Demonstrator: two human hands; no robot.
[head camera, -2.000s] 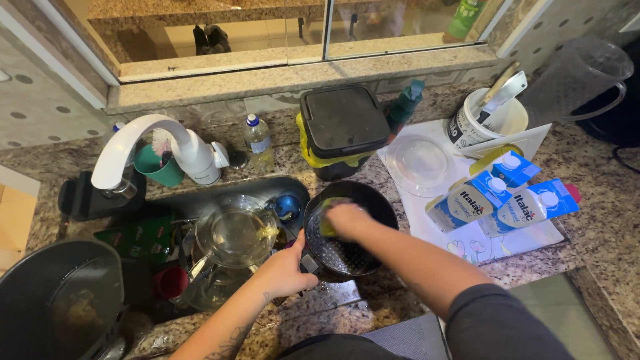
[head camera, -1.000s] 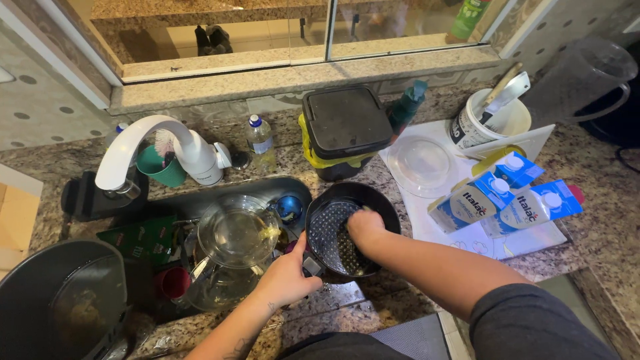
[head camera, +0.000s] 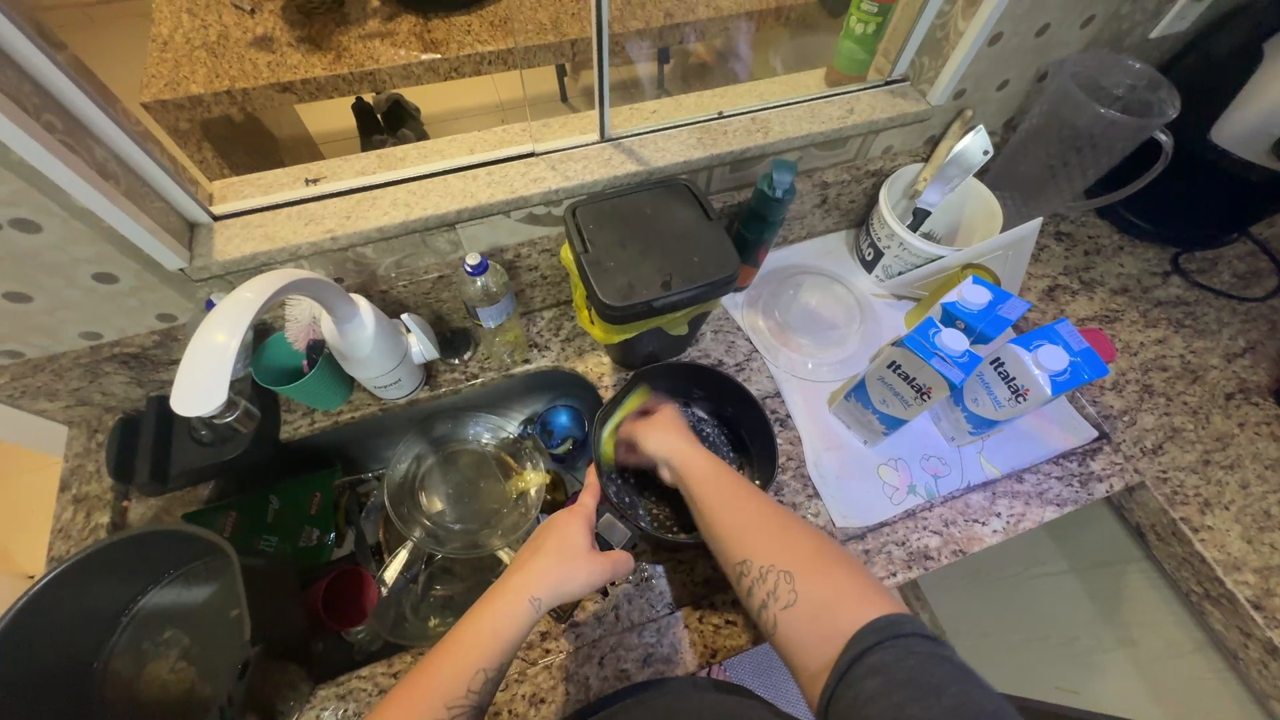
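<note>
A round black pan (head camera: 735, 425) with soapy water inside stands on the granite counter at the right edge of the sink. My left hand (head camera: 570, 550) grips it at the lower left, by its short handle. Inside the pan, my right hand (head camera: 655, 435) presses a yellow-green sponge (head camera: 622, 412) against the left inner wall; the hand is slightly blurred. Left of the pan, the sink holds a clear glass bowl (head camera: 450, 490), a blue round item (head camera: 561, 430) and a red cup (head camera: 343, 597).
A white faucet (head camera: 270, 290) arches over the sink, with a large dark pot (head camera: 120, 620) at lower left. Behind the pan stand a lidded black bin (head camera: 650, 250) and a plastic bottle (head camera: 493, 300). Milk cartons (head camera: 905, 385) and a utensil bucket (head camera: 925, 225) are at right.
My right hand has moved from the pan's middle to its left inner wall, where the sponge shows again. My left hand stays at the pan's lower left.
</note>
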